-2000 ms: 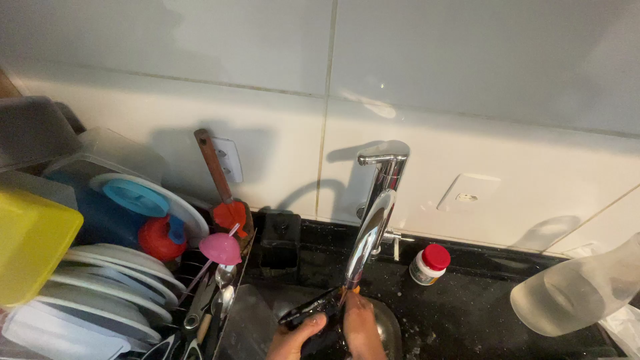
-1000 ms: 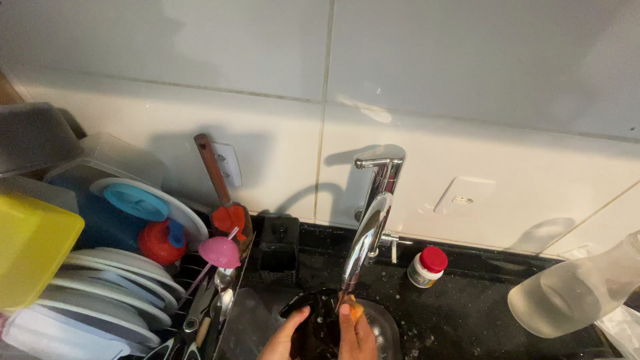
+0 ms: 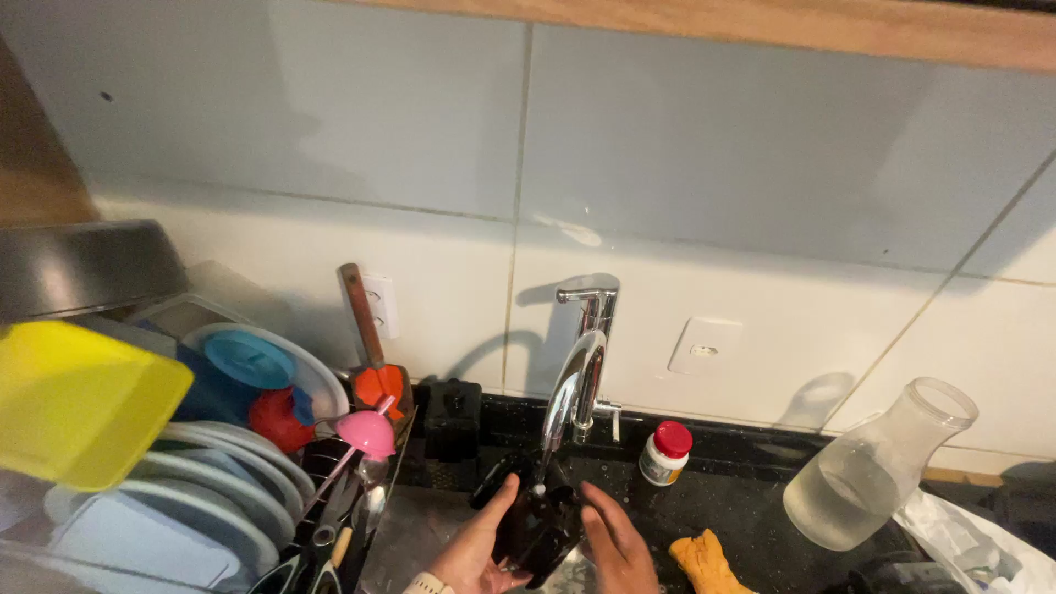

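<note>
A glossy black object [image 3: 540, 524], perhaps a container or appliance part, is under the chrome faucet [image 3: 571, 388], with water running onto it. My left hand [image 3: 483, 540] holds its left side, thumb along the rim. My right hand [image 3: 615, 544] is at its right side, fingers slightly apart; whether they press on it is unclear. An orange cloth or sponge [image 3: 707, 561] lies on the black counter to the right of my right hand. The sink below is mostly hidden by my hands.
A dish rack with white plates [image 3: 223, 470], a yellow container [image 3: 91, 404], a pink ladle [image 3: 365, 433] and utensils stands left. A red-capped jar [image 3: 665, 454] is behind the orange cloth. A glass carafe [image 3: 858, 478] holding liquid stands right, beside a plastic bag [image 3: 973, 540].
The orange piece, at my right hand one second ago, now lies on the counter. My right hand has opened out beside the black object. The view has tilted up.
</note>
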